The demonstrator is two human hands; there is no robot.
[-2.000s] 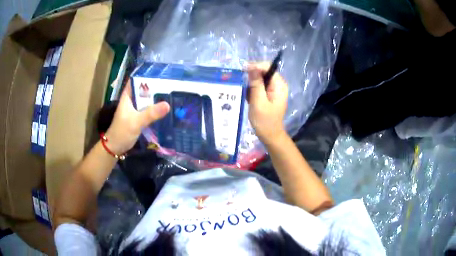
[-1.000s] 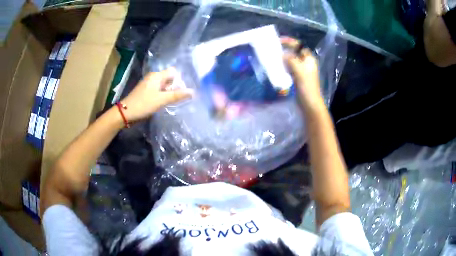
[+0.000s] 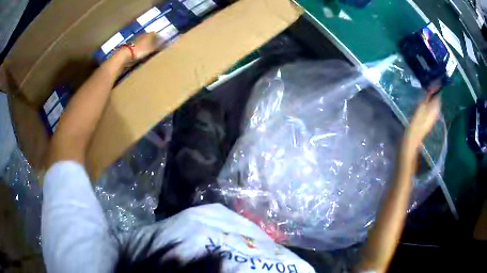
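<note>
A dark blue retail box (image 3: 425,57) is over the green conveyor at the upper right. My right hand (image 3: 425,114) is blurred, with its fingertips gripping the box's near end; the slim black tool cannot be made out clearly. My left hand (image 3: 143,47) is inside the open brown carton (image 3: 213,50), on top of the packed blue boxes with white labels (image 3: 160,27). Its fingertips are blurred, and whether it grips a box cannot be told. A large clear plastic bag (image 3: 315,154) lies across my lap.
The green conveyor (image 3: 342,29) with a metal edge curves along the upper right. Another blue box (image 3: 477,127) is at the right rim. Shiny film (image 3: 125,205) lies at the lower left, below the carton. A red patch (image 3: 267,226) shows under the bag.
The view has turned. My right hand has carried the box from over the bag to the conveyor. My left hand has moved from beside the bag into the carton.
</note>
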